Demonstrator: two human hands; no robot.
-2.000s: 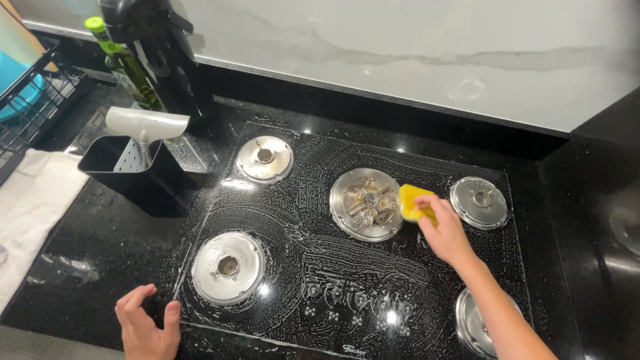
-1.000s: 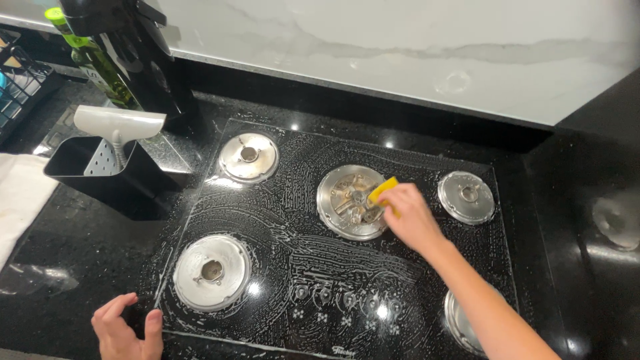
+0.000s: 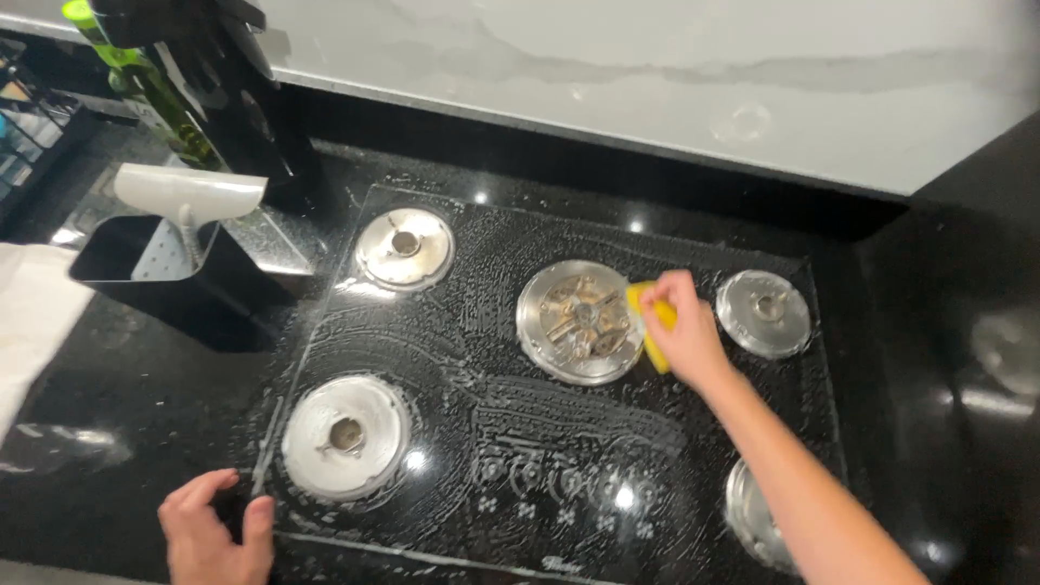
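Observation:
My right hand [image 3: 682,329] grips a yellow sponge [image 3: 656,329] at the right edge of the central metal burner base [image 3: 532,321]. Foam and wet streaks cover the black glass cooktop [image 3: 455,333] around it. My left hand [image 3: 218,528] holds nothing, fingers apart, by the cooktop's front left corner. Nearest to it is the front left burner base [image 3: 309,439]; behind that lies the back left one [image 3: 426,252]. The back right burner base [image 3: 764,313] is beyond my right hand, and my forearm partly hides the front right one [image 3: 749,508].
A black container [image 3: 219,284] holding a squeegee [image 3: 191,191] stands left of the cooktop. Behind it are a black pump flask [image 3: 219,89] and a green bottle [image 3: 154,97]. A white cloth [image 3: 32,301] lies at far left. A marbled wall panel [image 3: 601,81] runs behind.
The right hand and sponge have moved from the central burner's top to its right edge since one second ago. The left hand remains by the front left corner.

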